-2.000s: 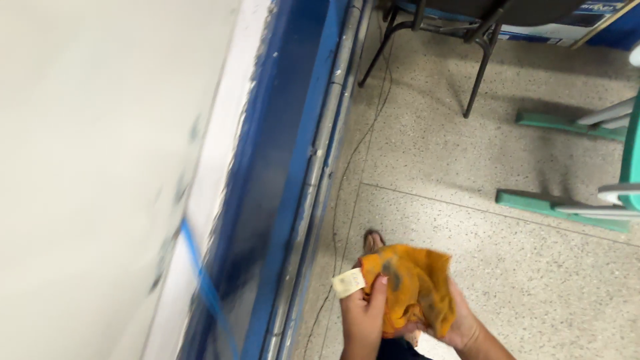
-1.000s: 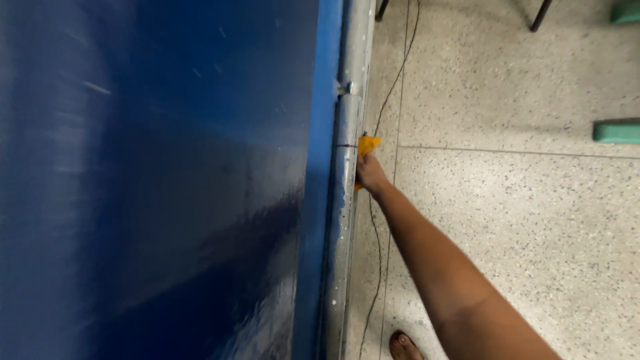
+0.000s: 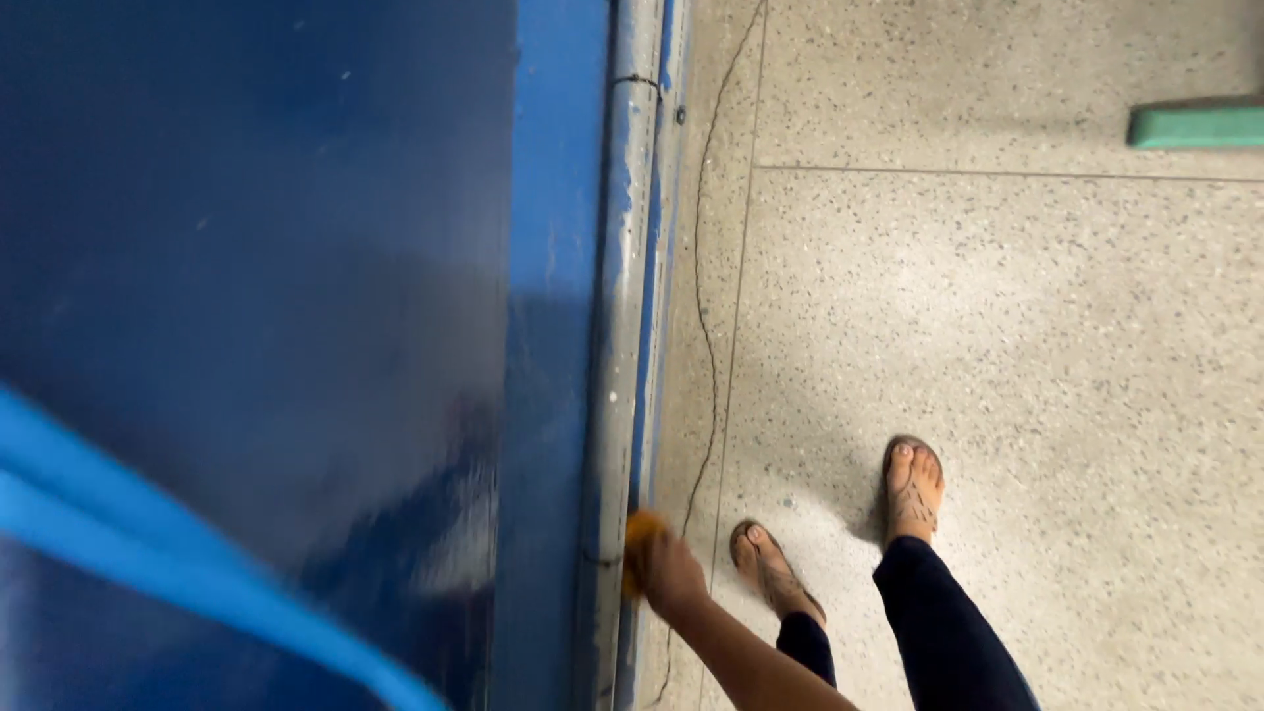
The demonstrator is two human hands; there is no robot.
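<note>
My right hand [image 3: 671, 578] is low in the view, closed around an orange cloth [image 3: 643, 553]. The cloth lies against the side of a grey metal pipe [image 3: 622, 326] with worn paint, which runs along the foot of a blue wall [image 3: 395, 247]. Hand and cloth are slightly blurred. Only part of the cloth shows past the fingers. My left hand is out of the frame.
A thin dark cable [image 3: 703, 296] lies on the speckled floor [image 3: 987, 296] beside the pipe. My sandalled feet [image 3: 913, 489] stand right of it. A green furniture foot [image 3: 1195, 126] is at the upper right. A blurred blue strap [image 3: 197, 553] crosses the lower left.
Two seconds ago both hands held the orange cloth away from the wall. Since then the left hand has left the view, and the right holds the cloth at the pipe.
</note>
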